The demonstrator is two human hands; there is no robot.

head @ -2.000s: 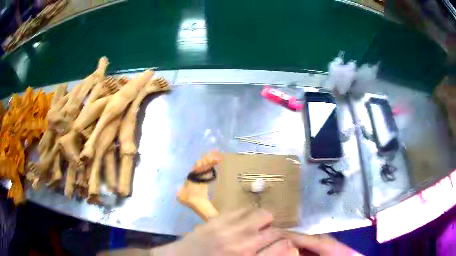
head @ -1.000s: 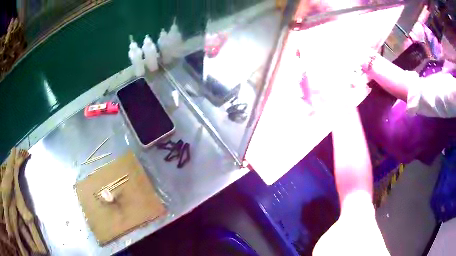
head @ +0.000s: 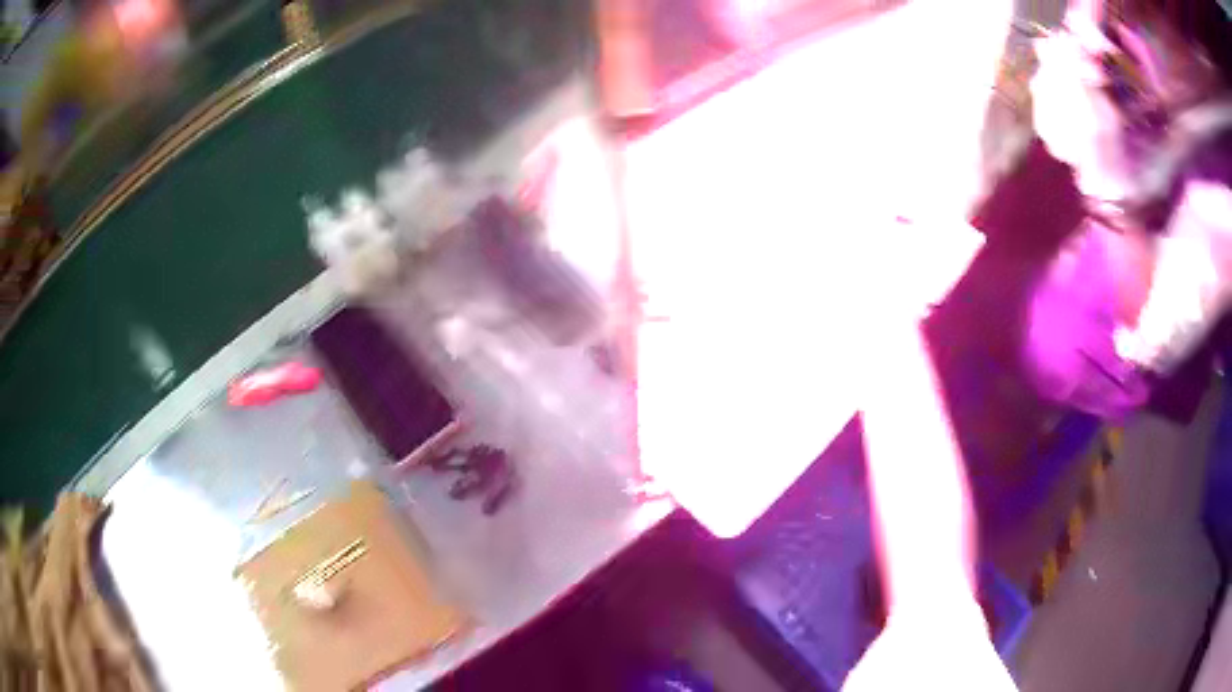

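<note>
My right forearm [head: 926, 500] reaches up from the bottom right, over the glaring white surface [head: 757, 311]. My right hand is lost in the glare, so its fingers and anything in them cannot be made out. My left hand is out of the picture. The cardboard pad [head: 365, 622] lies at the lower left, with a small white cap [head: 318, 594] and thin pale sticks [head: 335, 565] on it. A tangle of black straps [head: 482, 476] lies below the dark phone [head: 384, 385]. The picture is blurred.
Tan legs [head: 54, 595] are piled at the left edge. A red-pink tube [head: 276, 383] lies left of the phone, and blurred white bottles [head: 354, 237] stand behind. More sticks [head: 281, 502] lie above the pad. Another person [head: 1162, 270], blurred, is at the right.
The view first swung right from the pad, where both hands were. Since the last earlier frame, the bench has shifted lower in view and the glare has grown. My right arm remains stretched out.
</note>
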